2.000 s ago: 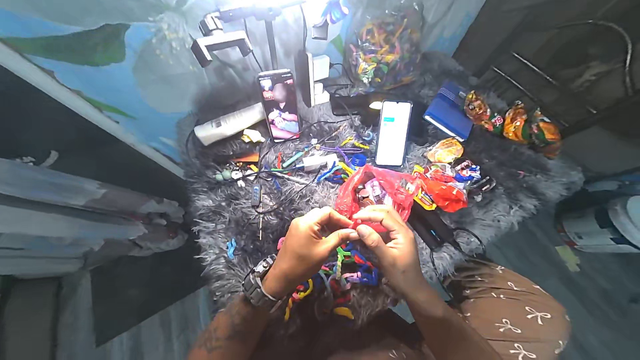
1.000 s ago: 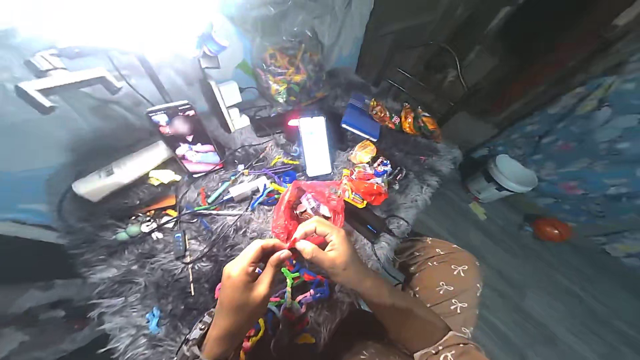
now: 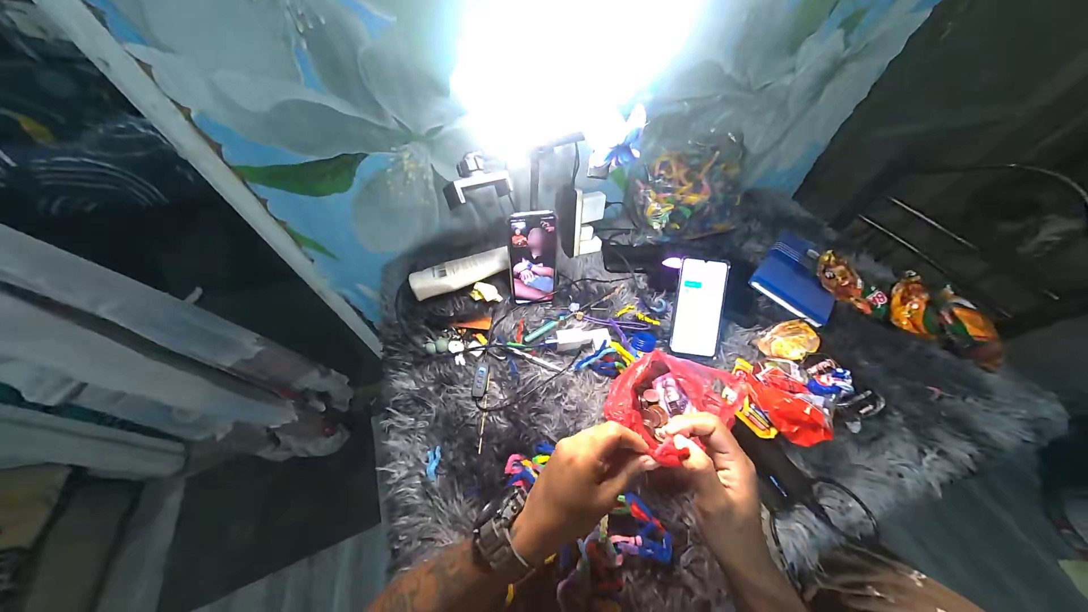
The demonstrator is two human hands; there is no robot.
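Note:
A thin red plastic bag (image 3: pixel 625 395) lies open on grey shaggy fur fabric (image 3: pixel 433 399), with coins (image 3: pixel 653 415) and a small purple-and-white packet (image 3: pixel 674 393) inside. My left hand (image 3: pixel 586 476), with a watch on its wrist, pinches the near edge of the bag between thumb and fingers. From the right, my right hand (image 3: pixel 718 463) grips the same edge, its fingertips close to the left ones and beside the coins. Colourful twisted bands (image 3: pixel 642 531) lie beneath and between my hands.
Behind the bag are a lit phone (image 3: pixel 699 308), another upright phone (image 3: pixel 533 257), a white tube (image 3: pixel 455 274) and a blue notebook (image 3: pixel 792 279). Snack packets (image 3: pixel 790 399) lie to the right. A clear bag of colourful bands (image 3: pixel 687 191) stands at the back, near a bright lamp.
The view has swung about. Both hands stay at the near edge of the red bag, and coins now show inside it.

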